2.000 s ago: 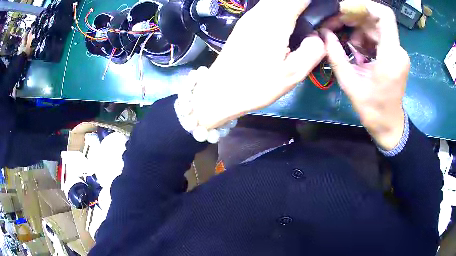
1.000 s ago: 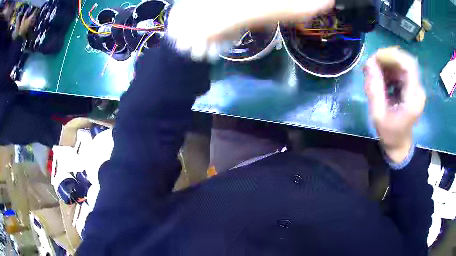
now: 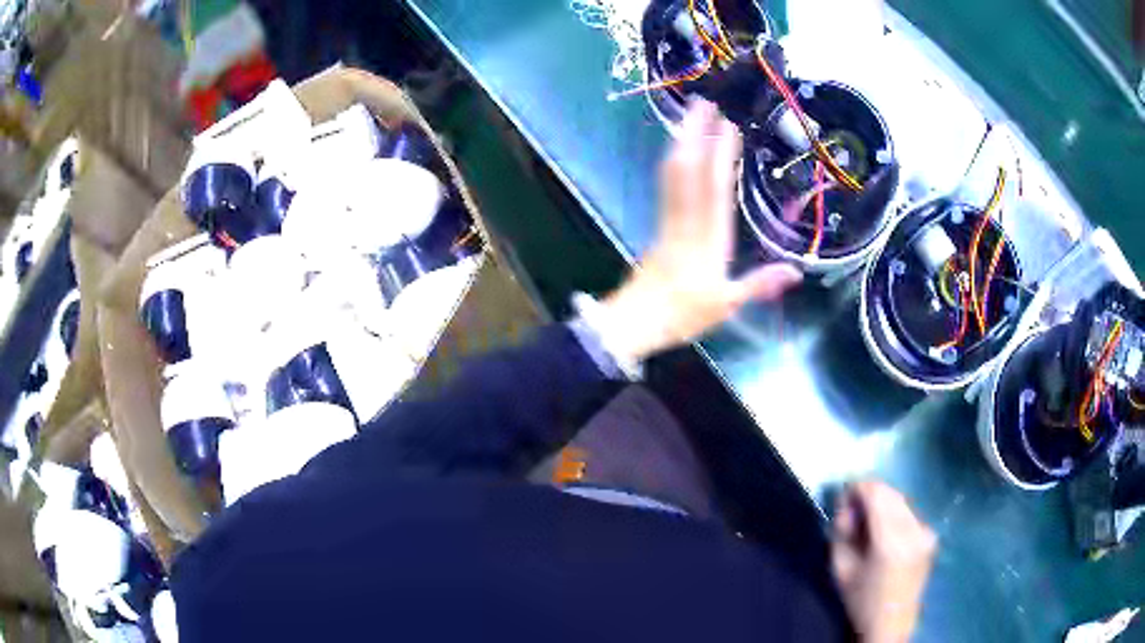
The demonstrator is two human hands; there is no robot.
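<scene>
Camera housings stand in a slanting row on the green bench, round black insides upward. One housing (image 3: 866, 119) has red and yellow leads across its opening. Another housing (image 3: 923, 345) is beside it, and a third housing (image 3: 1042, 459) is at the lower right end. A further housing (image 3: 741, 25) is at the top. My left hand (image 3: 684, 258) is empty with fingers spread, at the left side of the second housing from the top. My right hand (image 3: 885, 553) is low over the bench, blurred, with curled fingers; I cannot tell if it holds anything.
A brown carton (image 3: 138, 415) at left holds several white and black cameras (image 3: 402, 201). More cameras (image 3: 88, 553) lie in a carton at the lower left. A black box-like device (image 3: 1105, 502) is beside the end housing. A white item (image 3: 1105, 624) lies at lower right.
The view has swung left, bringing the camera carton into full sight. My left hand has left the right end of the row and is now near the upper housings. My right hand's fingers look more closed.
</scene>
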